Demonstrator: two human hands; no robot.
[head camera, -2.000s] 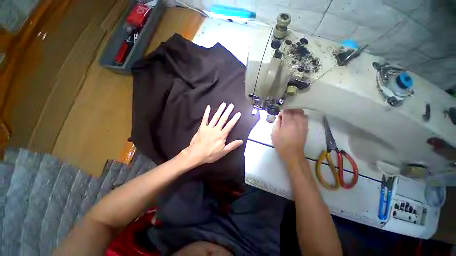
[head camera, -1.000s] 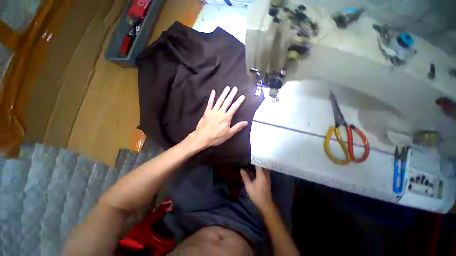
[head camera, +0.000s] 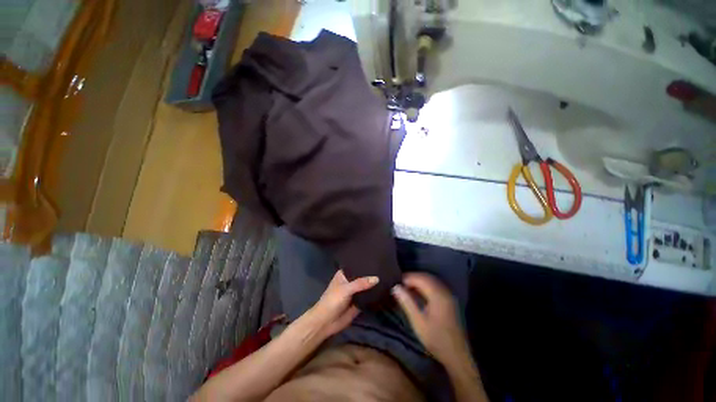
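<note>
A dark brown garment piece (head camera: 322, 149) lies rumpled on the table left of the needle, its right edge beside the lit presser foot (head camera: 399, 118). Its near end hangs over the table's front edge toward my lap. My left hand (head camera: 339, 302) grips this near end, thumb on top. My right hand (head camera: 428, 310), slightly blurred, pinches the cloth's right edge close to my left hand. The fingers under the cloth are hidden. The cream-white sewing machine (head camera: 487, 55) stands over the cloth's right side.
Scissors with yellow and red handles (head camera: 542, 184) lie on the white machine bed (head camera: 455, 196). Blue snips (head camera: 634, 224) lie further right. A grey tray (head camera: 188, 90) with red items stands on the cardboard at back left. Grey quilted material (head camera: 118, 314) is at lower left.
My left hand has left the flat cloth on the table and now grips its near end. My right hand has moved from the machine down to the cloth edge. The view has shifted.
</note>
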